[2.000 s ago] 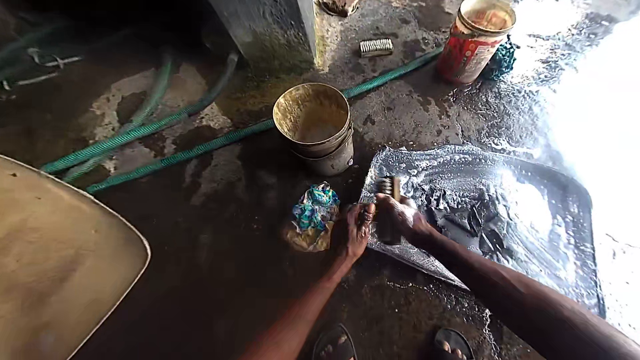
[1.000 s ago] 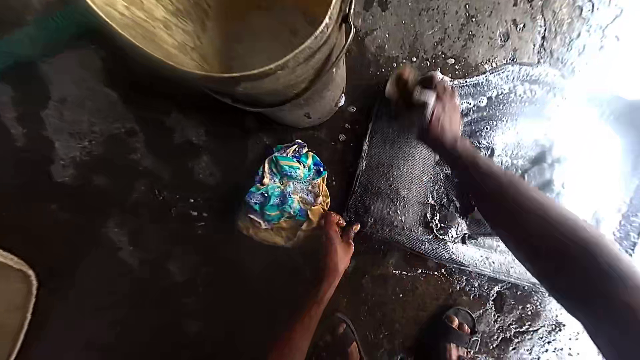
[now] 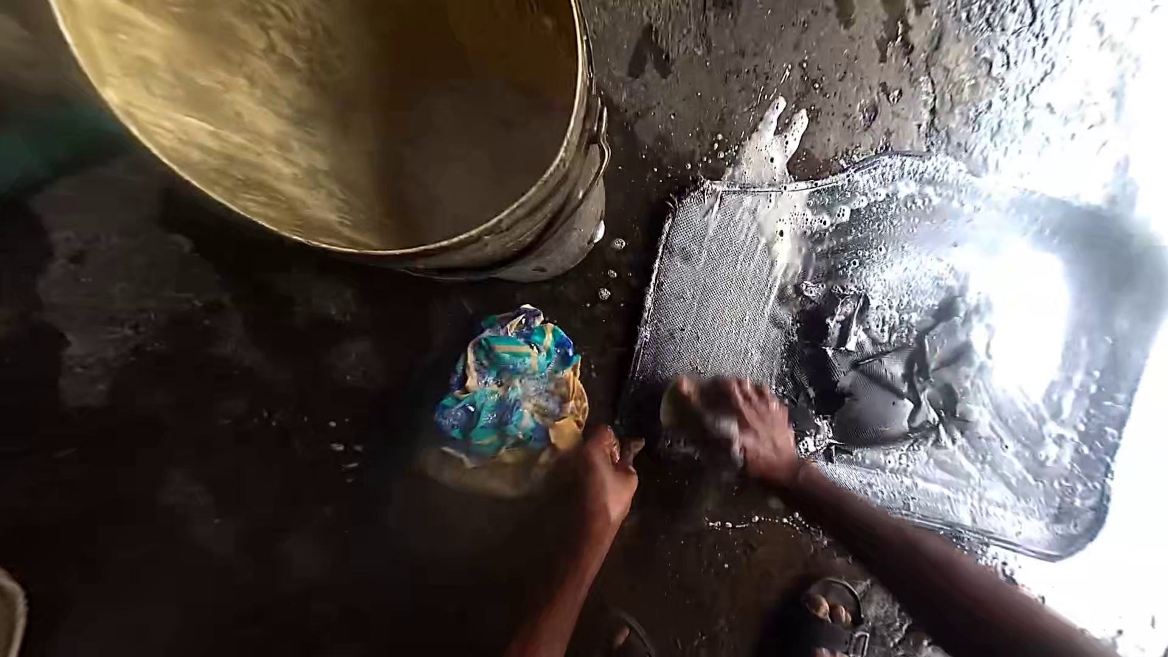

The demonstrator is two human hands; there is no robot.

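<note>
A dark rectangular floor mat [image 3: 721, 292], wet and covered with soap suds, lies on the ground at the right. My right hand [image 3: 762, 429] is shut on a scrubbing brush [image 3: 698, 415], blurred by motion, at the mat's lower left corner. Close to that corner, my left hand [image 3: 613, 474] has its fingers curled at the mat's edge; whether they pinch it is hard to see. Just left of this hand sits a crumpled blue, teal and tan cloth [image 3: 511, 392] with foam on it.
A large, dirty bucket [image 3: 557, 201] with a wire handle stands at the upper left. The concrete floor [image 3: 228, 511] is wet. Sandalled feet [image 3: 830, 611] show at the bottom, and a pale rim [image 3: 11, 611] juts in at the lower left edge.
My right hand with the brush has come down from the mat's upper left corner to its lower left one. Foam now lies at that upper corner. The view has moved closer since the first frame.
</note>
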